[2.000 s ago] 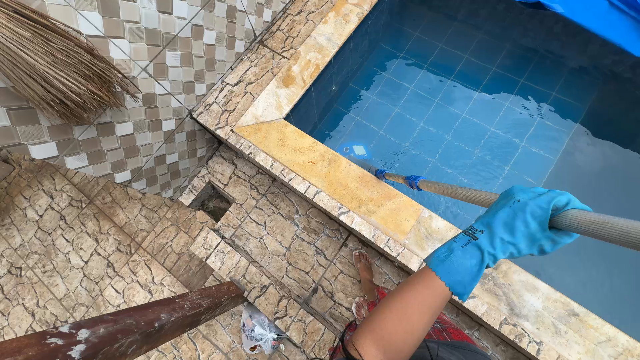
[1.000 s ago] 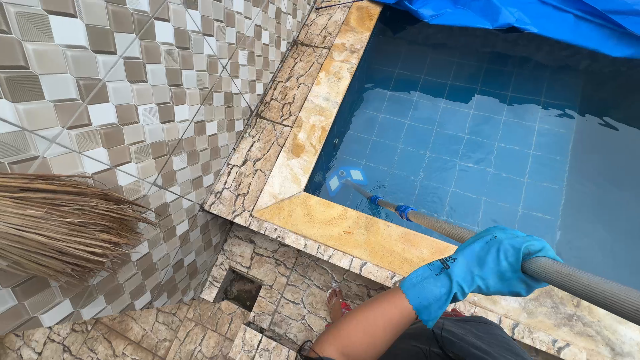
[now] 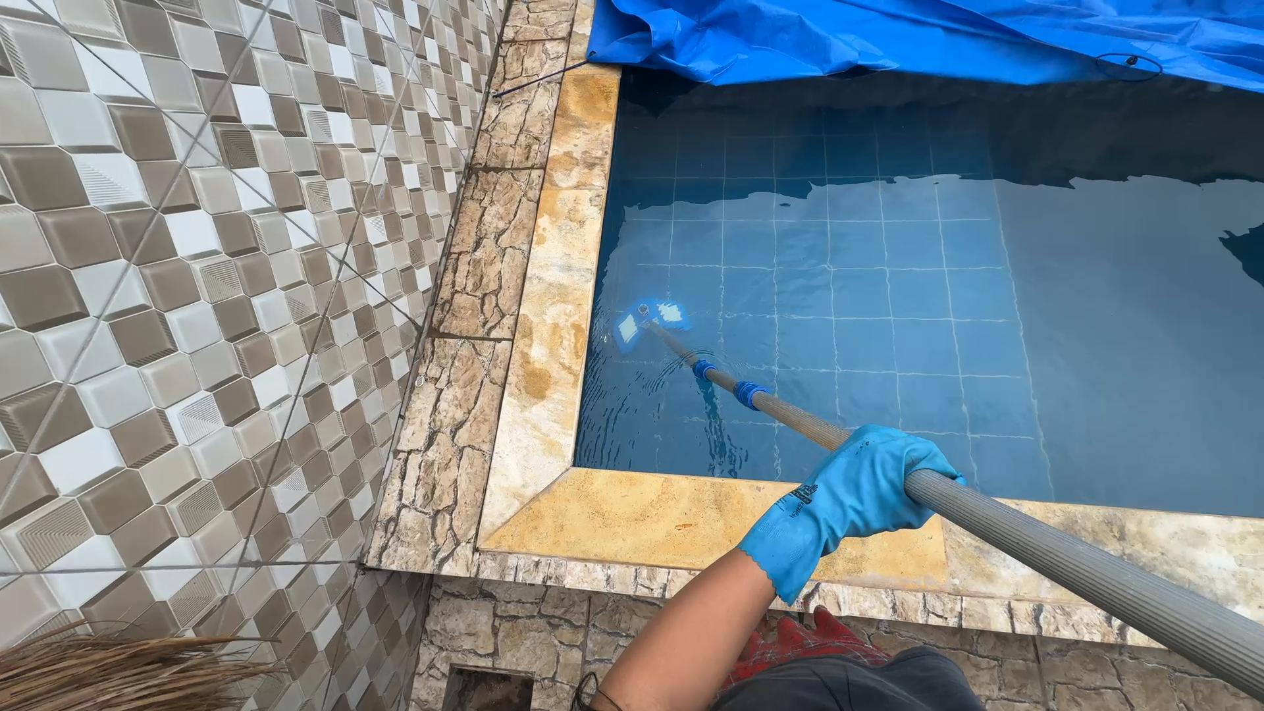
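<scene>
In a blue rubber glove, my left hand (image 3: 859, 494) is closed around a grey ribbed telescopic pole (image 3: 1076, 578) above the pool's near edge. The pole slants down to the left into the water, past two blue collars. At its far end, underwater near the left pool wall, is a blue cleaning head (image 3: 648, 321) with white panels. My right hand is out of view, as is the pole's near end beyond the right edge.
Yellow and pale stone coping (image 3: 652, 513) borders the tiled pool. A crumpled blue tarp (image 3: 839, 39) covers the far side. A mosaic-tiled wall (image 3: 197, 296) rises at left, with dry broom bristles (image 3: 118, 676) at bottom left. A square floor opening (image 3: 487, 688) lies below the corner.
My left hand stays closed on the pole. The view has shifted, showing more of the wall and tarp. The cleaning head is now farther from the near coping, close to the left wall.
</scene>
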